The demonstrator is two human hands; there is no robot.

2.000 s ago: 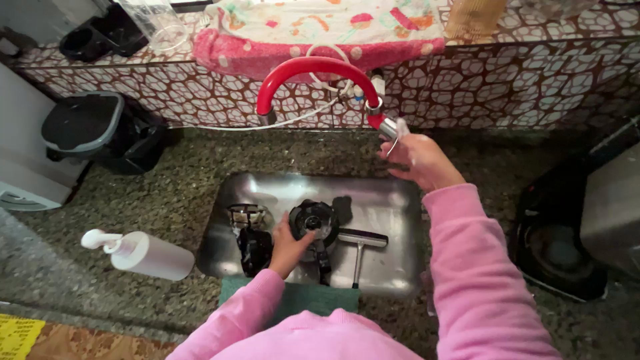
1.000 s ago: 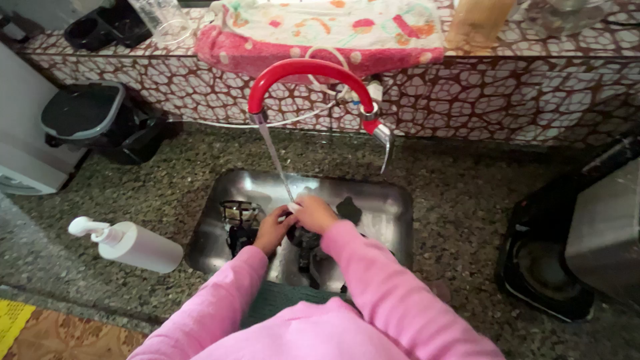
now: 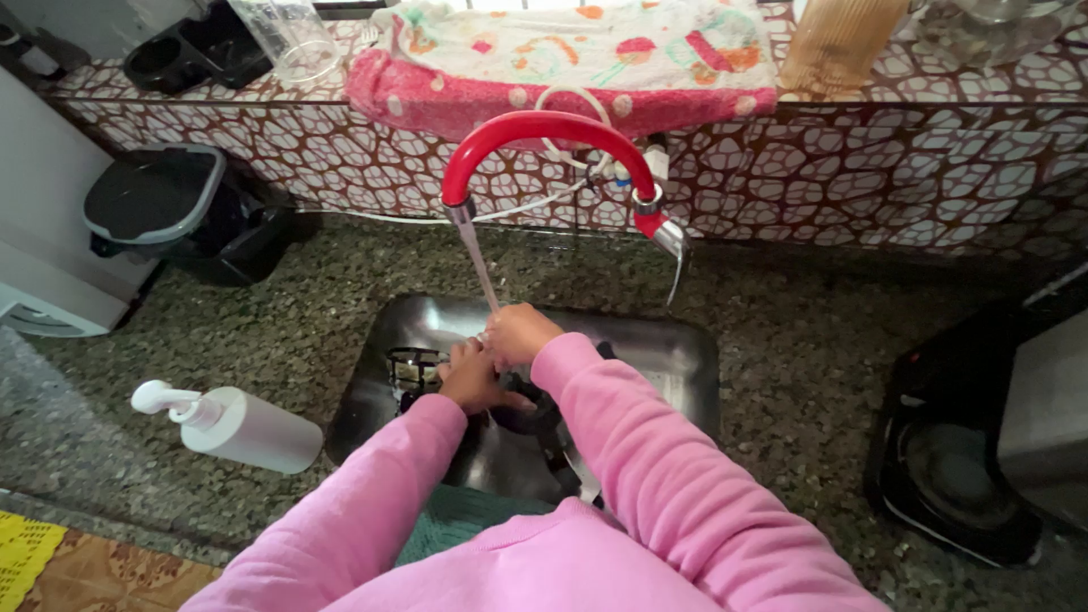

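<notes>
Water runs from the red curved faucet [image 3: 548, 127] into the steel sink basin [image 3: 680, 361]. My right hand [image 3: 520, 336] is under the stream, its fingers meeting those of my left hand [image 3: 474, 378] just to the left. Whether either hand grips something between the fingers cannot be seen. Below them lies a black round part [image 3: 523, 412] with a strap-like or handle-like piece, partly covered by my hands and right sleeve. A black wire-like frame [image 3: 415, 367] rests at the sink's left side.
A white pump bottle [image 3: 251, 429] stands left of the sink. Behind it is a black lidded bin [image 3: 157, 200]. At the right sits a black appliance [image 3: 952, 476]. A patterned towel [image 3: 586, 51] lies on the ledge behind the faucet. Green cloth [image 3: 459, 518] hangs at the front edge.
My right hand has come down from the faucet's lever into the stream beside my left hand. Water now runs, where none showed two seconds ago. Both hands have shifted slightly since one second ago.
</notes>
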